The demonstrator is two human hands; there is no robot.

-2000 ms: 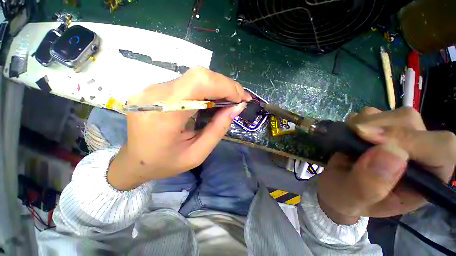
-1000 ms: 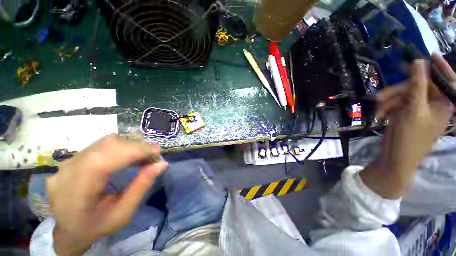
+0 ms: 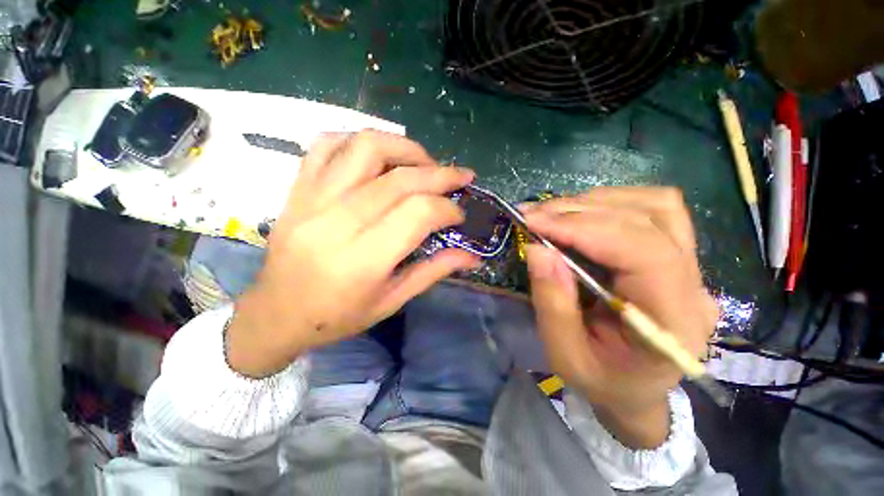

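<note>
The smartwatch case lies on the worn shiny mat near the front edge, dark parts inside its silver rim. My left hand holds the case by its left side, fingertips at its upper and lower edges. My right hand holds a thin metal tool with a pale tan handle; its tip reaches the upper rim of the case. The yellow battery is mostly hidden behind my right fingers, at the right of the case.
A second smartwatch lies on the white board at left. A black fume fan stands behind the work. A pale-handled tool, a white pen and a red pen lie at right. Gold scraps are at the back.
The thick black handpiece is gone from my right hand, which now holds the pale-handled tool. My left hand has returned from in front of the bench edge to the case. The view has shifted back left.
</note>
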